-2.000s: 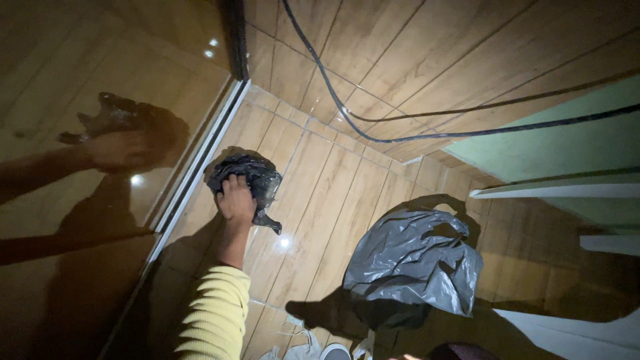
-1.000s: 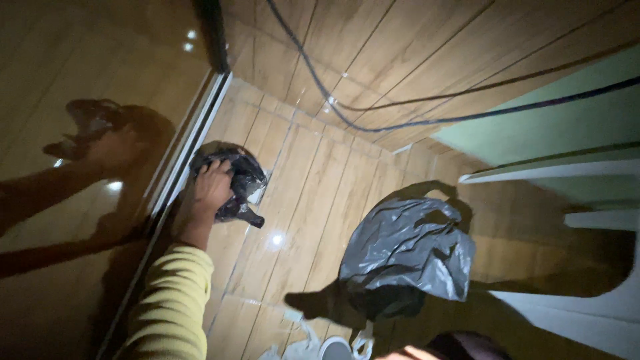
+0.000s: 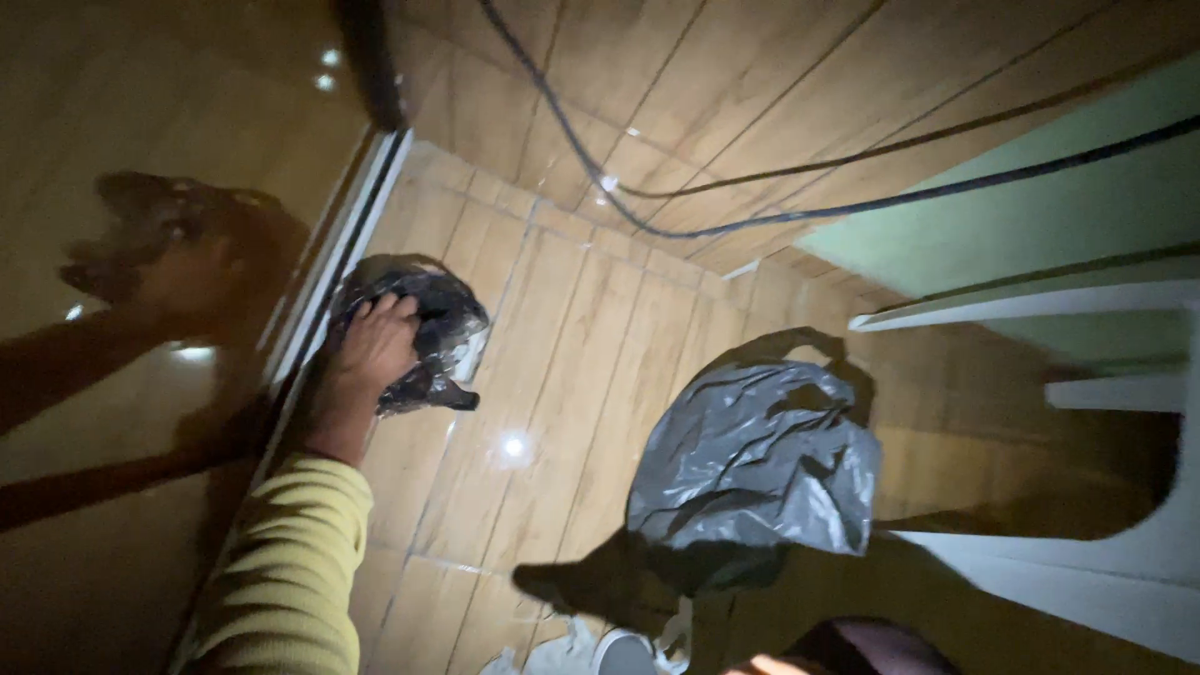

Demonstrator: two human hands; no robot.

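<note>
My left hand (image 3: 377,345), in a yellow ribbed sleeve, has its fingers curled into a crumpled black plastic bag (image 3: 436,323) beside the metal track at the left. Something whitish shows at the bag's right side. A larger grey plastic bag (image 3: 755,459) lies on the wood-look tiles, right of centre, and no hand touches it. At the bottom edge a sliver of skin, seemingly my right hand (image 3: 771,666), shows beside a dark rounded thing; its fingers and anything in them are hidden.
A glossy brown panel (image 3: 122,394) stands at the left, mirroring the arm. A dark cable (image 3: 684,230) loops across the top. White plastic furniture parts (image 3: 1012,305) are at the right, before a green wall (image 3: 937,216). White cloth-like pieces (image 3: 562,652) and a round grey-white thing (image 3: 623,654) lie at the bottom.
My left hand has shifted on the black bag, whose shape has changed, with a whitish part showing at its right side. The grey bag has stayed put.
</note>
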